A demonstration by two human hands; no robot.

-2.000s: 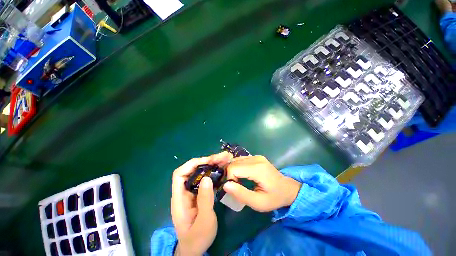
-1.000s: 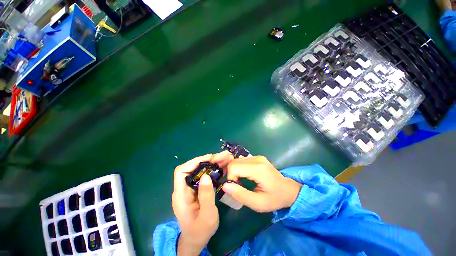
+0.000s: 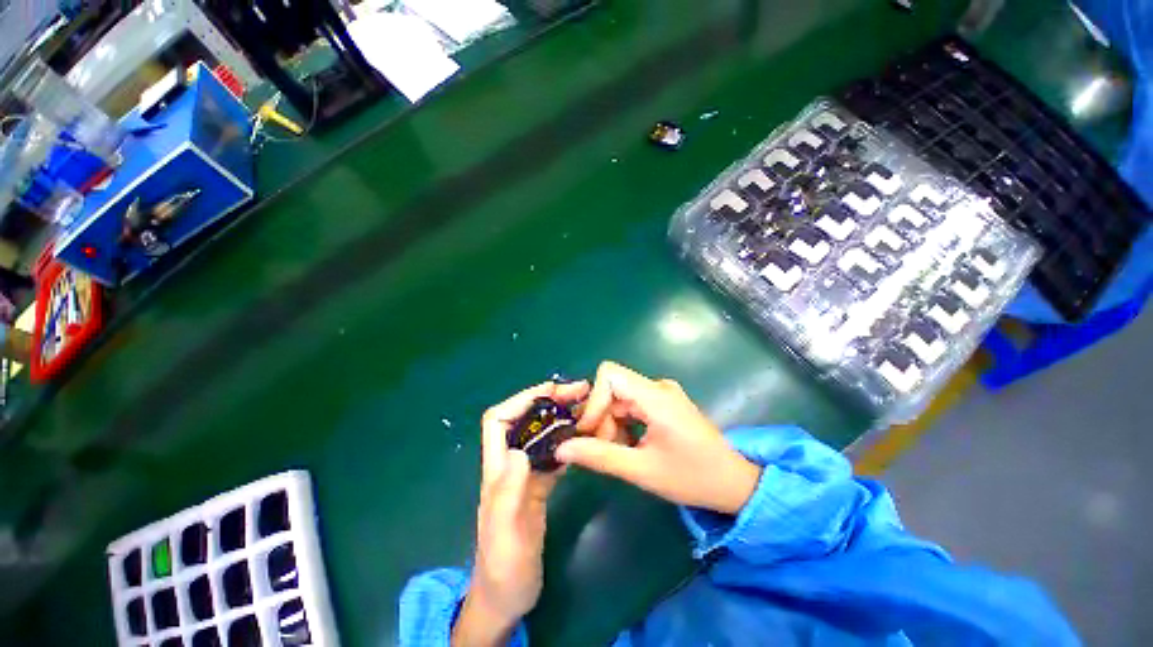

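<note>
A black watch housing with gold parts inside is held in front of me, above the green mat. My left hand is closed around it from the left and below. My right hand has its thumb and fingers at the housing's right side, pinching a dark display module with a pale edge against the housing. The fingers partly hide the module. I cannot see whether a flex cable joins the two.
A white foam tray of dark units, one lit green, is lower left. A clear blister tray overlaps a black tray at right. A loose housing lies beyond. A blue device and red tray are upper left.
The display module, earlier hanging below my right hand with its white backing showing, is now up against the housing. The dark part behind my hands is no longer seen. The lit unit changed from blue to green.
</note>
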